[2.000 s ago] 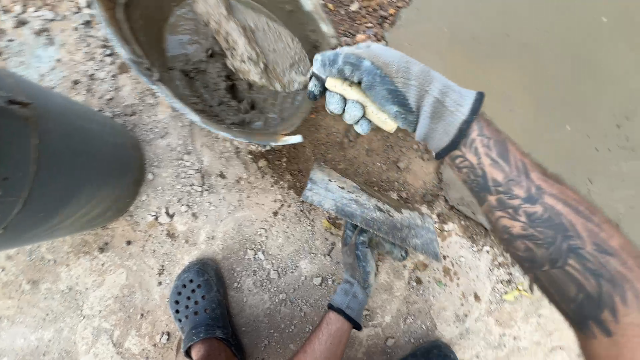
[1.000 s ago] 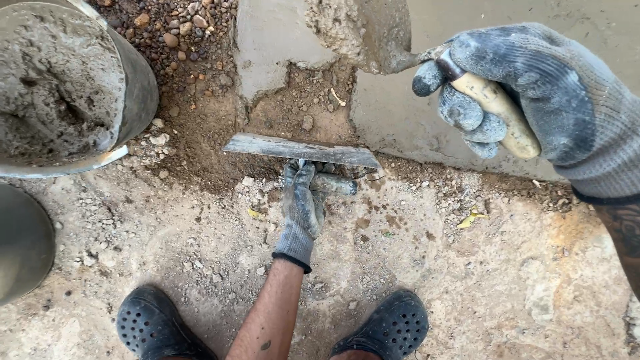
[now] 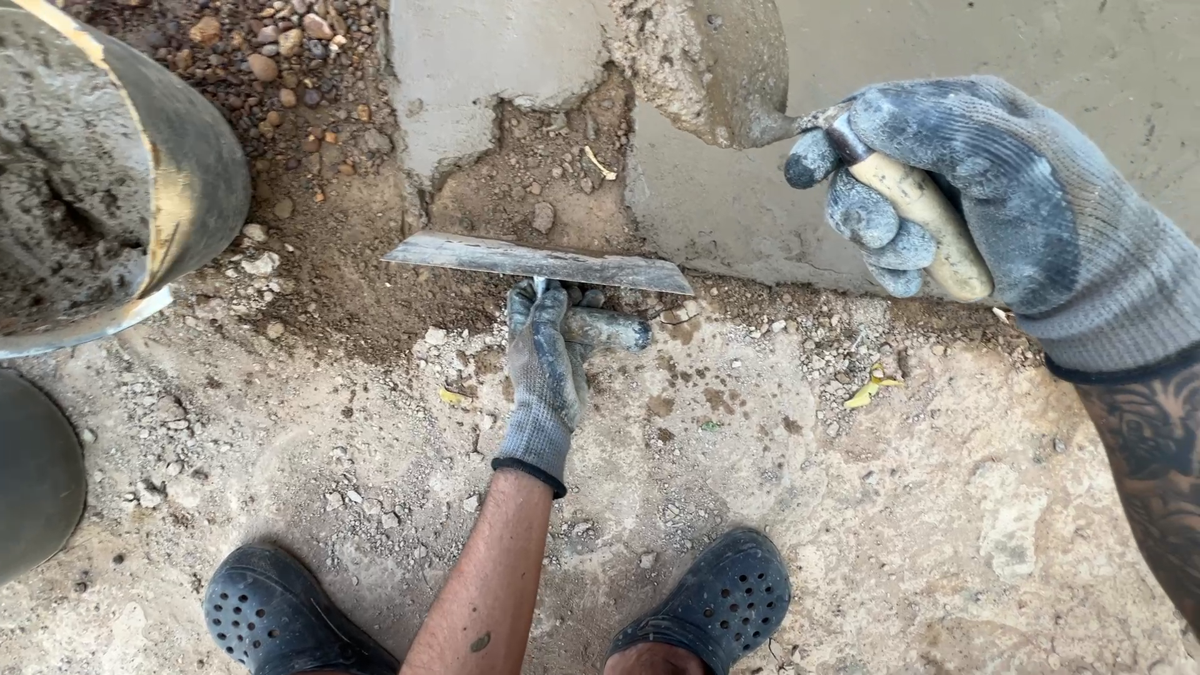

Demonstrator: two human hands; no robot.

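My gloved left hand (image 3: 553, 356) grips a flat rectangular steel finishing trowel (image 3: 544, 262) by its handle, the blade stretched across just above the knuckles, near the edge of the bare soil. In my gloved right hand (image 3: 966, 187) is a pointed masonry trowel by its pale handle (image 3: 919, 211). Wet mortar (image 3: 675, 70) lies on that trowel's blade, which is over the smooth grey mortar surface (image 3: 506, 56). A patch of bare brown soil (image 3: 539, 178) shows between ragged mortar edges, beyond the finishing trowel.
A bucket (image 3: 202, 159) of wet mortar stands at the upper left, with a dark rounded container (image 3: 37, 478) below it. Pebbles (image 3: 272, 66) lie beside the bucket. My feet in dark clogs (image 3: 722, 595) stand on rough ground (image 3: 900, 525) strewn with small stones.
My right hand has carried the masonry trowel from over the bucket to over the mortar surface. The finishing trowel stays in my left hand. The view has shifted to the right.
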